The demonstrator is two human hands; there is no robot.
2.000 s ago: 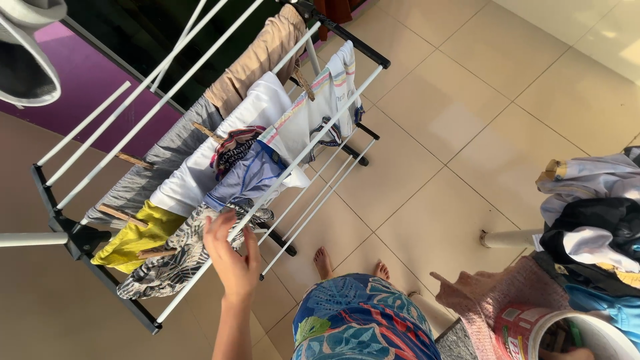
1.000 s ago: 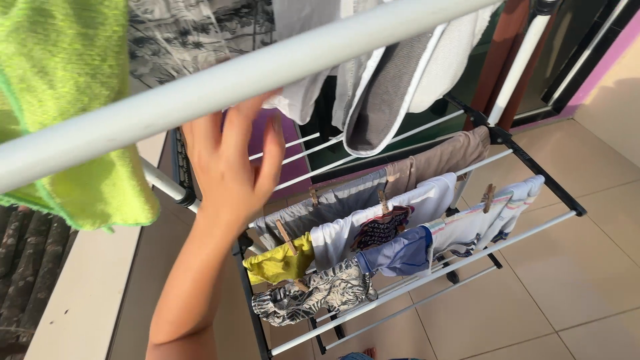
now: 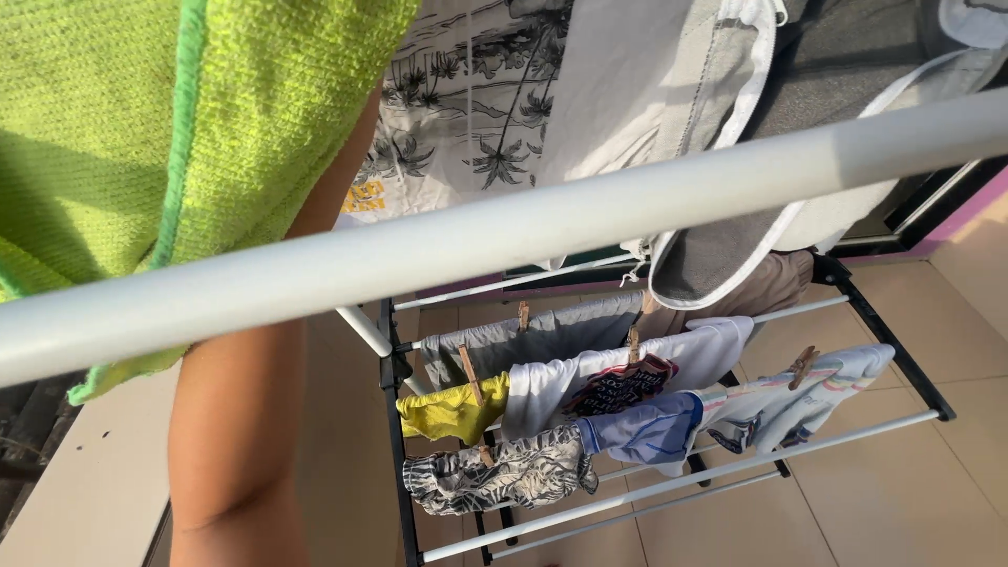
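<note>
My left forearm rises from the bottom left, behind a white bar [image 3: 504, 228] that crosses the view close up. The hand itself is hidden behind a lime green terry cloth [image 3: 260, 118], so its grip does not show. My right hand is out of view. Beyond the bar hang a white cloth with a palm-tree print [image 3: 472, 102] and a grey and white zipped garment [image 3: 709, 260]. Lower down, a folding drying rack [image 3: 709, 465] carries a yellow cloth [image 3: 457, 409], a white garment [image 3: 543, 386], a blue garment [image 3: 646, 429] and patterned shorts [image 3: 535, 472], some with wooden clothespins [image 3: 471, 374].
The rack stands on a tiled floor [image 3: 866, 488], its black end frame [image 3: 898, 339] at the right. A pale ledge [image 3: 102, 472] and dark roof tiles [image 3: 31, 433] lie at the left. A dark door or window frame [image 3: 937, 213] is at upper right.
The view has swung up from the lower rack to the hanging laundry above. My left hand, visible one second ago near the bar, has passed out of sight behind the green cloth.
</note>
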